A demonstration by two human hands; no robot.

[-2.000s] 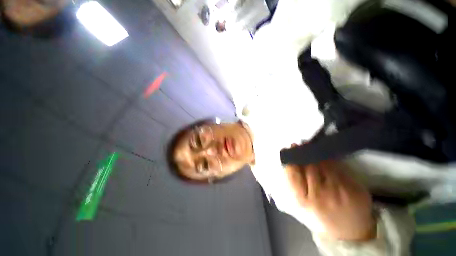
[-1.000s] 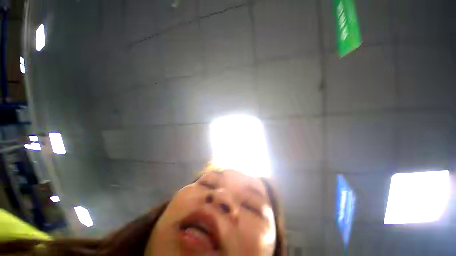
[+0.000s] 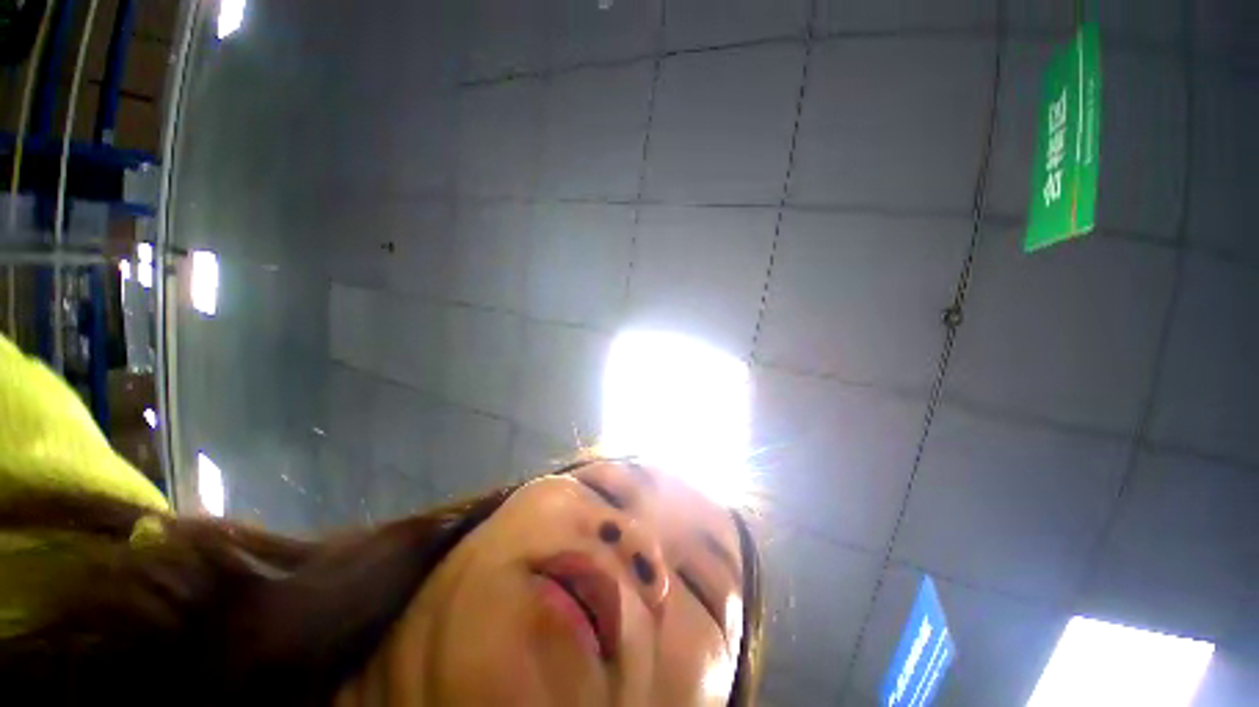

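Note:
Neither of my hands is in the picture. Nearest the camera is a person's head (image 3: 552, 608), seen from below at the bottom centre and tilted to the side. Long dark hair (image 3: 262, 587) spreads to the lower left. A bright yellow smock (image 3: 62, 449) shows at the left edge. No hand of that person is visible, and no held object can be seen.
The camera faces the grey panelled ceiling (image 3: 525, 152). A lit light panel (image 3: 677, 401) is above the head, another (image 3: 1125, 670) at lower right. A green sign (image 3: 1066, 145) and a blue sign (image 3: 918, 649) hang at right. A blue rack (image 3: 83, 152) stands at the left.
Two seconds ago another person in white and a hand with a dark strap showed; both are gone. Since one second ago, the signs have shifted, and more yellow smock and blue rack show.

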